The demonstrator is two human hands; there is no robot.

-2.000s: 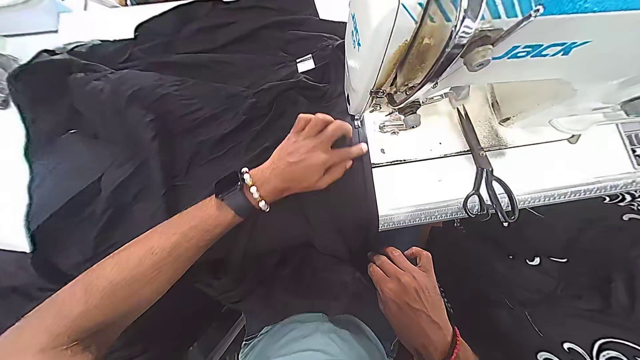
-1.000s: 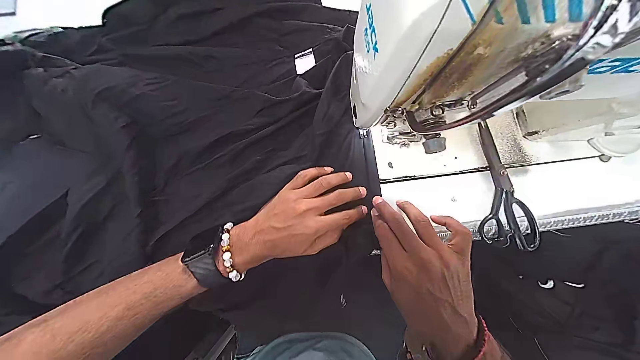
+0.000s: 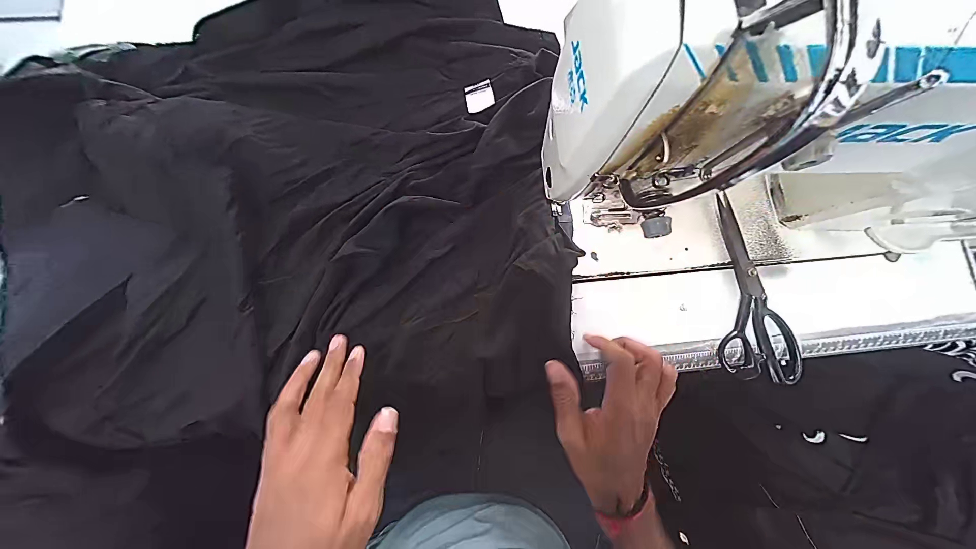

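Black fabric (image 3: 396, 252) with a small white label (image 3: 479, 97) spreads across the left and middle of the view. Its right edge reaches the needle area of a white Jack sewing machine (image 3: 610, 91). My left hand (image 3: 324, 450) lies over the lower part of the fabric, fingers apart, gripping nothing. Beside the fabric's right edge, near the front of the machine bed, my right hand (image 3: 614, 419) is spread with thumb and fingers apart and nothing between them. Where the fabric meets the presser foot is partly hidden by the machine head.
Black-handled scissors (image 3: 751, 297) lie on the machine bed, blades toward the machine. A measuring tape strip (image 3: 877, 339) runs along the bed's front edge. More dark fabric with white marks (image 3: 839, 457) is at the lower right.
Both hands have come off the fabric strip by the needle, where they lay close together one second ago. The left hand has moved toward the lower left, and the fabric edge there now looks bunched.
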